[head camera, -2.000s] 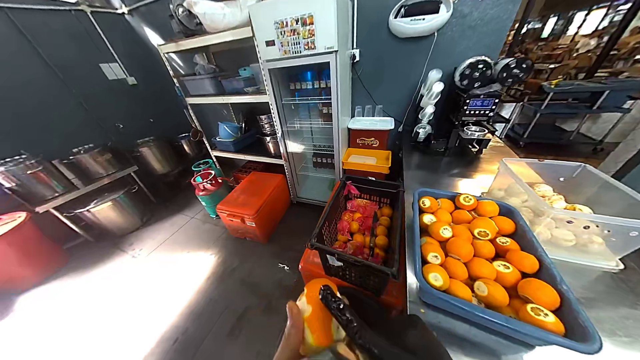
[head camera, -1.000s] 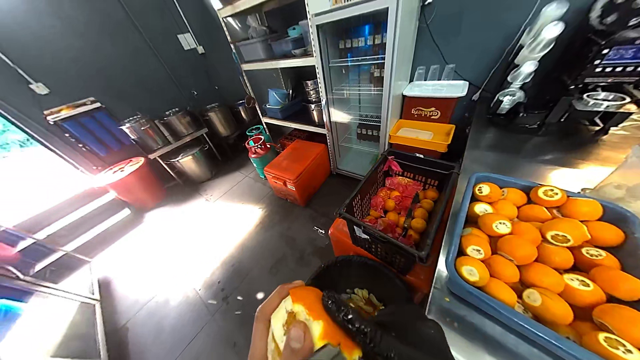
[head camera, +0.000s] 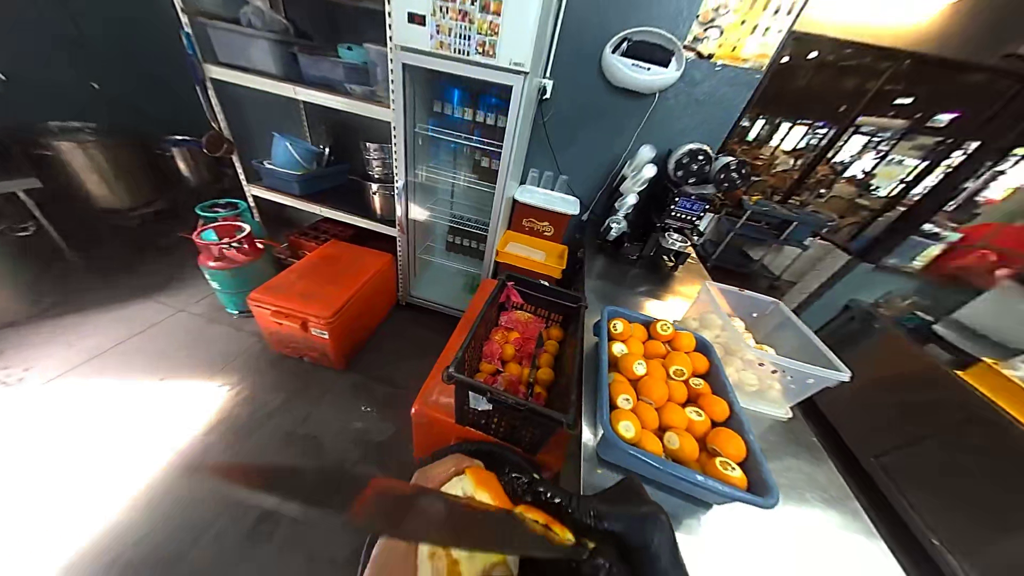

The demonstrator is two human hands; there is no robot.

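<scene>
At the bottom centre, my bare left hand (head camera: 396, 524) holds an orange (head camera: 468, 556) with part of its skin cut away and pale pith showing. Its fingers are partly behind a wide knife blade (head camera: 472, 520), which lies across the fruit, blurred toward the left. My right hand (head camera: 620, 528), in a wet black glove, is closed at the blade's right end; the handle is hidden. Under both hands is a black bin (head camera: 448, 450). A blue tray (head camera: 680, 478) of oranges with cut ends stands on the steel counter (head camera: 824, 488) to the right.
Ahead, a black crate (head camera: 512, 410) with oranges and red netting sits on a red cooler box (head camera: 436, 400). A clear tub (head camera: 800, 344) of pale round items stands beside the tray. Further off are another red cooler box (head camera: 324, 300), gas cylinders (head camera: 232, 268) and a glass-door fridge (head camera: 460, 176).
The view has swung right since one second ago. The knife blade, barely visible at the bottom edge then, now lies across the orange and my left hand.
</scene>
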